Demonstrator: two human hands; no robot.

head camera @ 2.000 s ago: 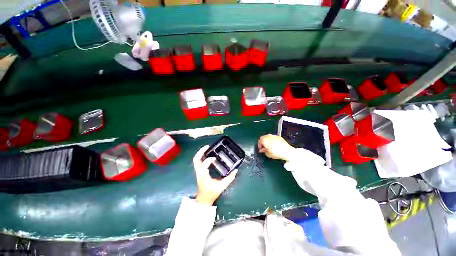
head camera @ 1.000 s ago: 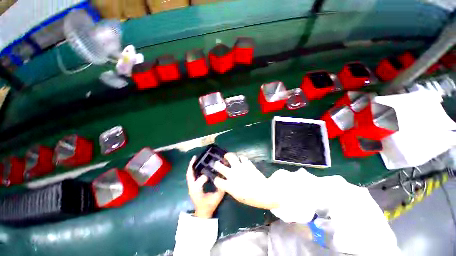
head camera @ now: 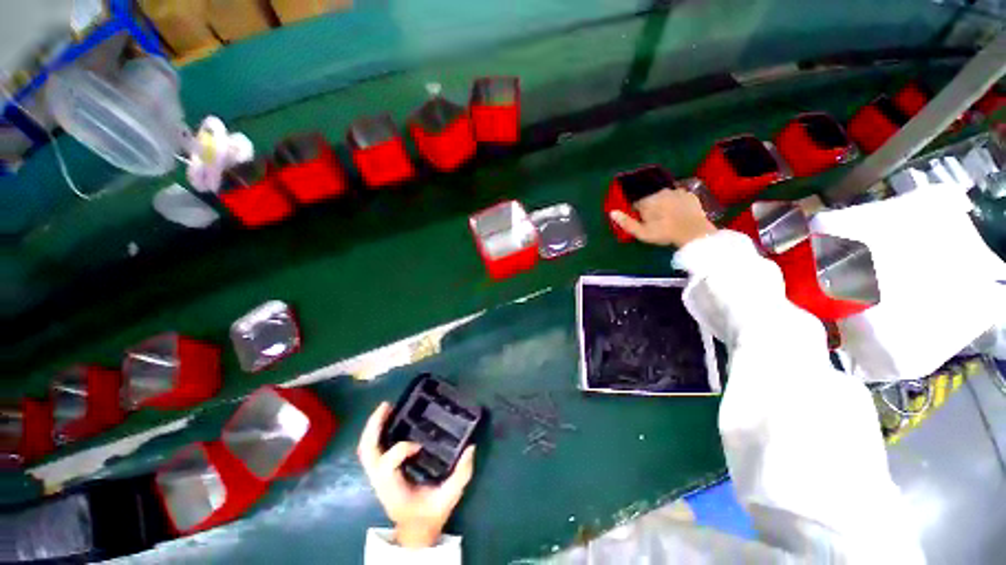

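Observation:
My left hand (head camera: 416, 480) holds a black insert (head camera: 438, 425) above the near worktop, slots facing up, thumb over its lower edge. My right hand (head camera: 665, 217) reaches to a red tin (head camera: 624, 206) with a dark inside. Its thumb is at the tin's near wall and its fingers are over the opening; whether they grip anything is hidden. Small dark parts (head camera: 535, 417) lie loose right of the insert. The white-rimmed parts tray (head camera: 651, 391) holds more dark parts, below my right forearm.
A silver-lined tin (head camera: 505, 245) and lid (head camera: 558, 231) stand on the belt. More dark-filled tins (head camera: 739, 171) continue right. Tins (head camera: 381, 155) line the far side near a fan (head camera: 124, 110). Stacked inserts (head camera: 66, 524) and tins (head camera: 276, 430) are near left. Tins (head camera: 811, 276) touch a white sheet (head camera: 916, 287).
My right hand has left the insert in my left hand and moved to the belt. The tin at it showed silver inside before and now shows dark. The view has shifted.

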